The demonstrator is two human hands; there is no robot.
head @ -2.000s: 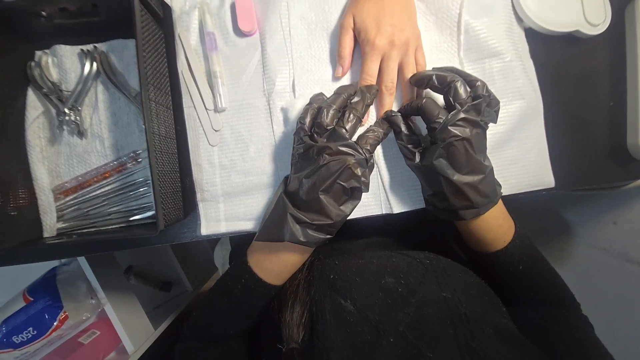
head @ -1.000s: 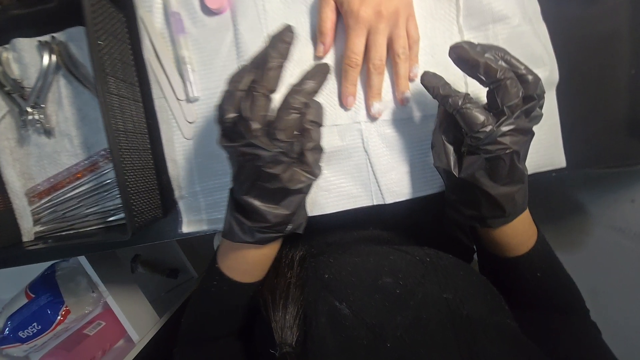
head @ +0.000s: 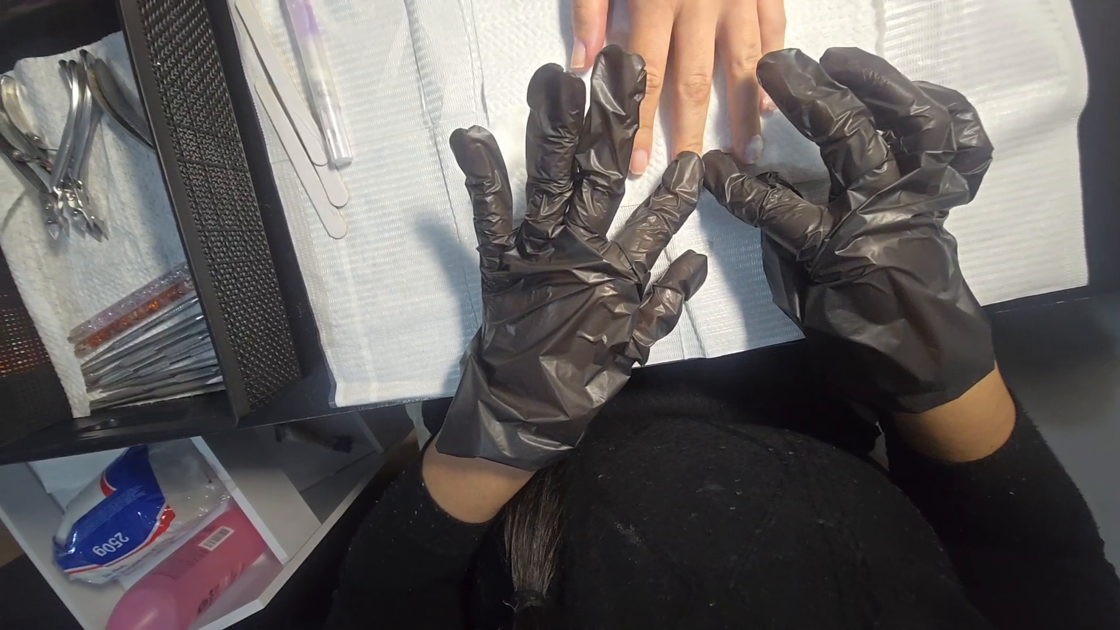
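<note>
My left hand (head: pixel 569 262), in a black disposable glove, is spread palm down with its fingers apart and nothing held. Its index fingertip is by the middle fingertip of another person's hand (head: pixel 691 79), which lies flat, fingers toward me, on white paper towel. My right hand (head: pixel 857 184), gloved the same way, has bent fingers; its thumb tip meets or nearly meets my left index fingertip, and its index finger is beside the other person's hand. Whether my right hand pinches anything small I cannot see. The white disposable sheet (head: pixel 385 332) lies beneath.
At left a black mesh basket (head: pixel 210 175) holds metal nippers (head: pixel 74 157) and a bundle of slim metal tools (head: pixel 157 350) on paper towel. White nail files (head: pixel 297 149) and a clear-and-lilac pen-like tool (head: pixel 319 83) lie beside it. Below, an open drawer (head: pixel 254 534) holds a cotton pack (head: pixel 122 516) and a pink bottle (head: pixel 192 569).
Two seconds ago both my hands were at the other person's fingers; one second ago they were apart from them. Now they have come together again, near those fingertips.
</note>
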